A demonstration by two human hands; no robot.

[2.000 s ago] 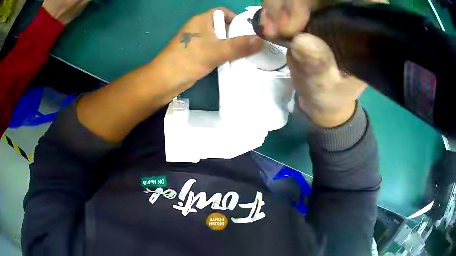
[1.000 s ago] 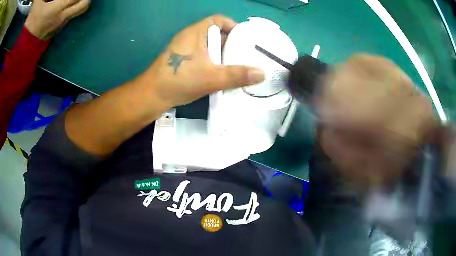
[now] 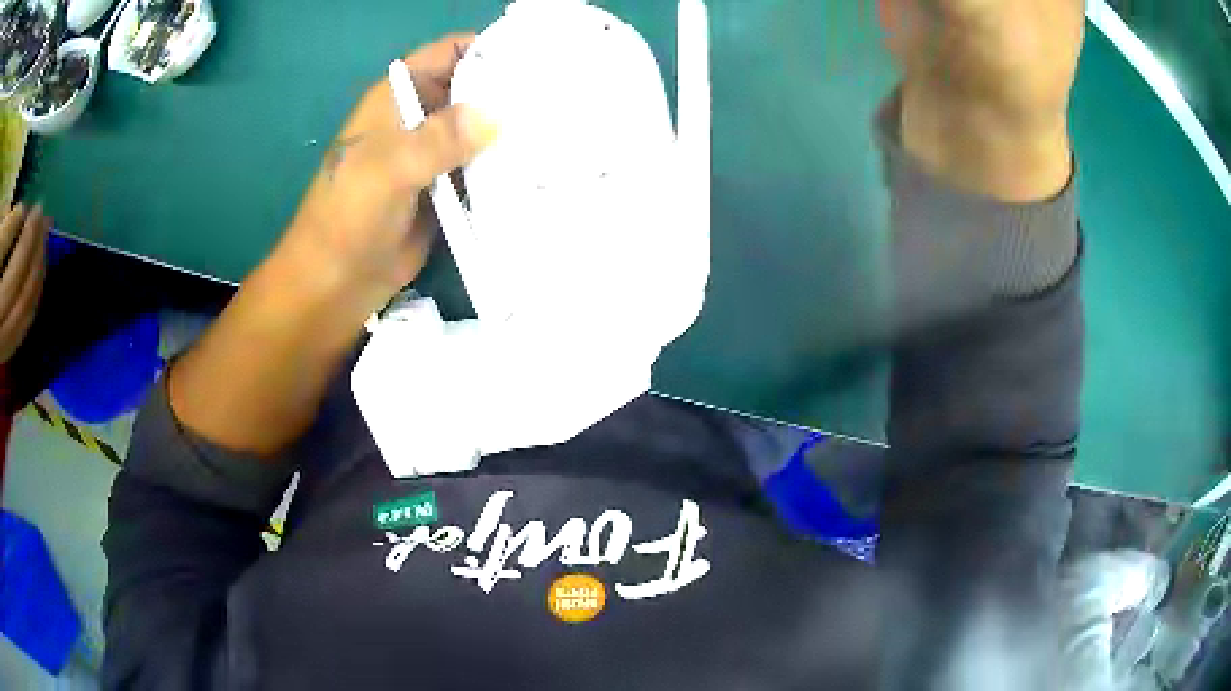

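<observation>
A white security camera (image 3: 574, 203) is held over the bench, close to my chest. Its rounded body points away from me, and its blocky bracket arm (image 3: 500, 392) is nearest my chest. White antennas stand along both sides of the body. My left hand (image 3: 385, 182) grips the body at its left side, with the thumb on the white shell. My right hand (image 3: 992, 61) is at the top edge, right of the camera and apart from it. Its fingers are cut off by the picture's edge, so what it holds cannot be seen. No screwdriver is visible.
Several open camera housings (image 3: 162, 34) lie at the top left of the green bench (image 3: 797, 257). Another person's hand (image 3: 19, 277) shows at the left edge. A blue stool (image 3: 101, 365) stands below left. A clear plastic bag (image 3: 1114, 601) is at the lower right.
The screwdriver has left view. My right hand has moved away from the camera to the top edge. The camera has shifted left and turned. Open housings now show at top left.
</observation>
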